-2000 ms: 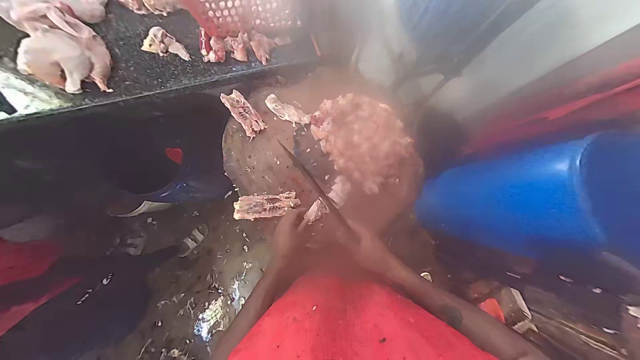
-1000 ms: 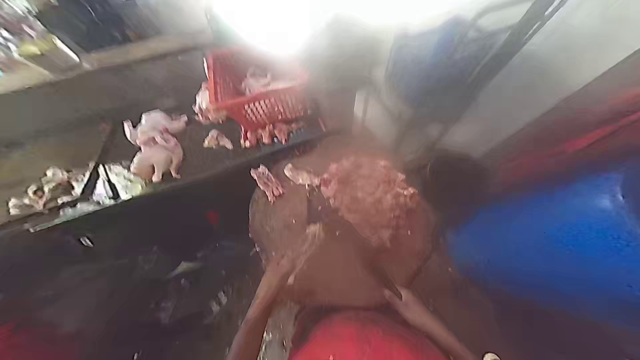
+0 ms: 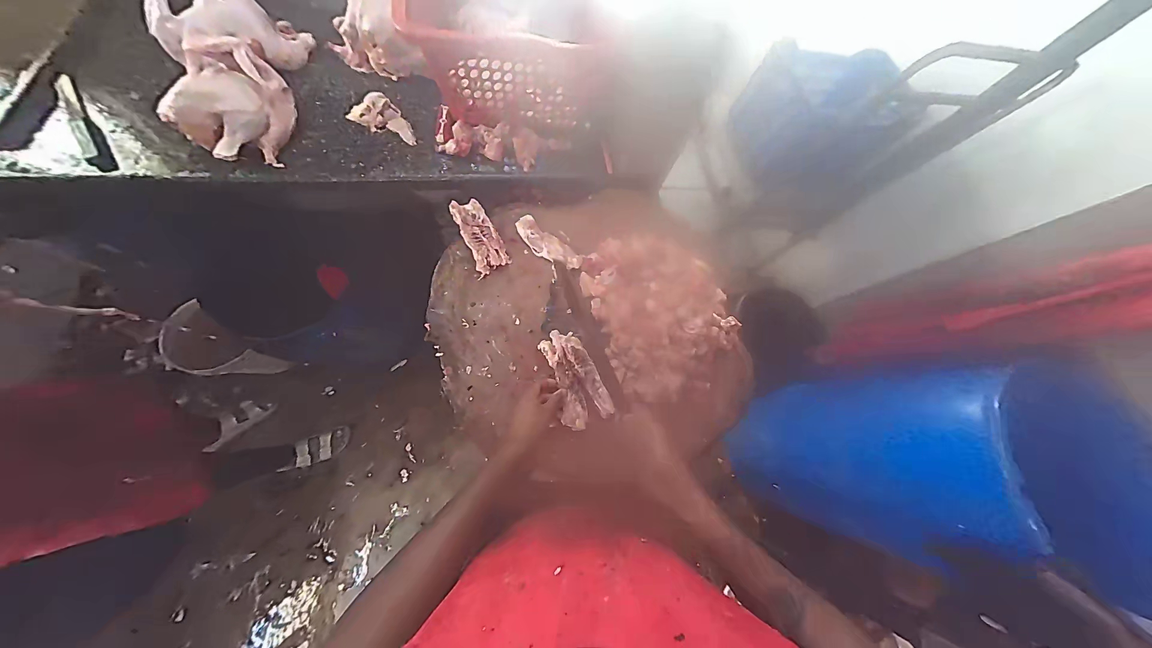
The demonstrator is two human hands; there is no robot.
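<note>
My left hand (image 3: pixel 538 409) has its fingers at the left edge of a raw poultry carcass piece (image 3: pixel 576 378) on a round chopping block (image 3: pixel 490 333). My right hand (image 3: pixel 643 436), blurred, is closed on the handle of a large knife (image 3: pixel 589 333), whose dark blade points away from me across the block, just right of that piece. A heap of chopped raw meat (image 3: pixel 661 315) covers the block's right side. Another bony carcass piece (image 3: pixel 480 237) and a pale meat piece (image 3: pixel 544 241) lie near the far edge.
Beyond the block, a dark counter (image 3: pixel 315 135) bears whole plucked chickens (image 3: pixel 229 99), meat scraps and a red perforated plastic basket (image 3: pixel 513 76). A blue plastic barrel (image 3: pixel 873 450) lies to the right. The floor (image 3: pixel 360 495) at left is wet and littered, with a person's sandalled foot (image 3: pixel 243 423).
Since one second ago, my left hand has come back from farther up the block's left side, and a carcass piece now lies beside it. The view has shifted markedly.
</note>
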